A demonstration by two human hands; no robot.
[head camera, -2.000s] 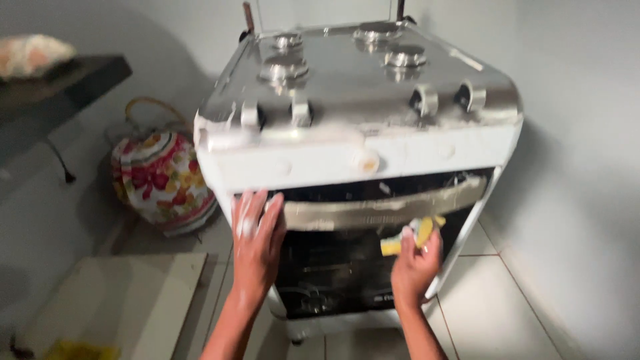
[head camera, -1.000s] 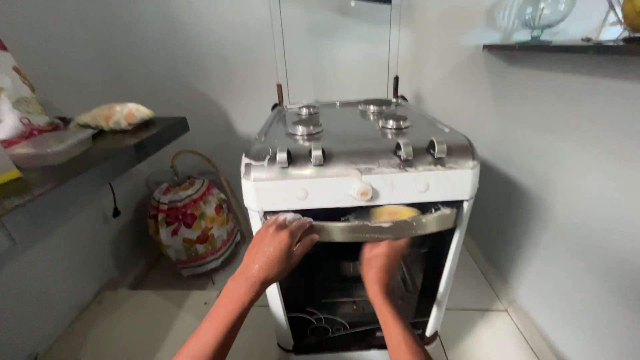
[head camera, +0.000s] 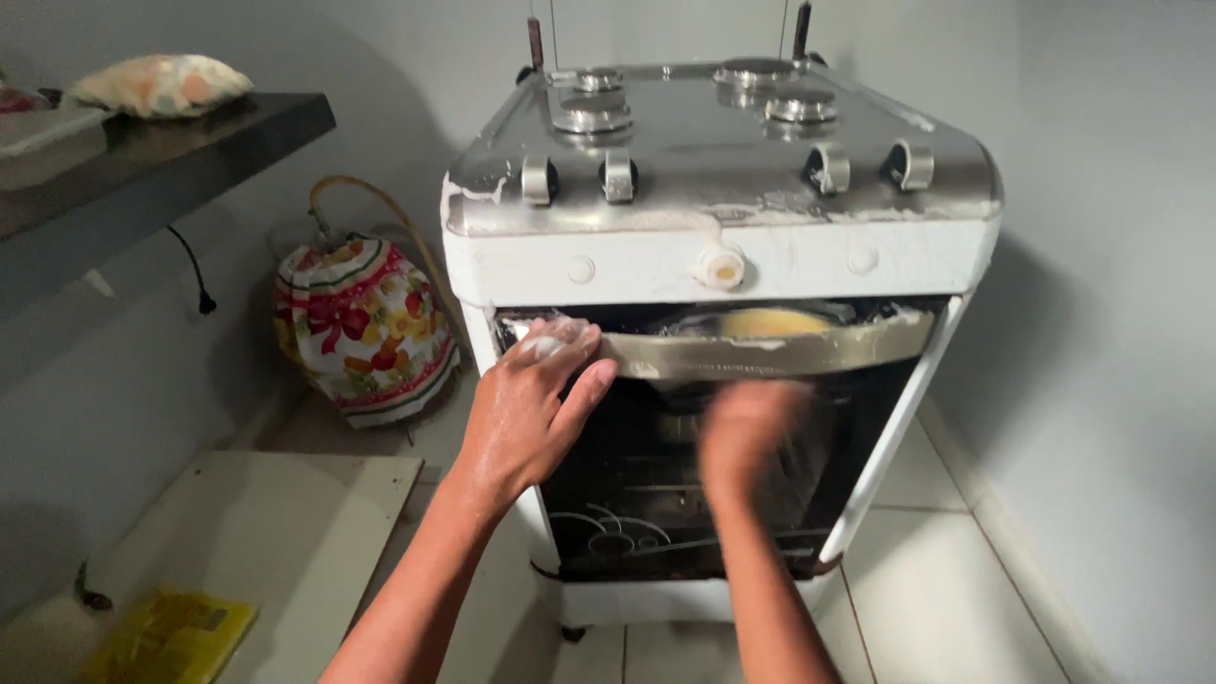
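A white gas stove [head camera: 655, 261] with a steel top stands in front of me, foam smeared along its front edge and control knobs [head camera: 619, 178]. My left hand [head camera: 532, 399], wet and soapy, rests on the left end of the metal oven door handle [head camera: 760, 353], its fingers over the top. My right hand [head camera: 755, 427] is blurred, just below the handle right of centre, in front of the dark oven door glass [head camera: 684, 494]. A blurred yellow sponge [head camera: 774, 321] shows behind and above the handle; the right fingertips are hidden there.
On the left a dark shelf [head camera: 237, 133] holds a patterned bundle. Below it stand a gas cylinder in a floral cover [head camera: 366, 328] with a hose, and a hanging black plug [head camera: 205, 302]. A pale board [head camera: 285, 532] with a yellow packet [head camera: 180, 636] lies low left. Walls flank the stove.
Two seconds ago my right hand held the sponge in front of the handle's right part; the sponge now shows behind the handle. My left hand stays at the handle's left end.
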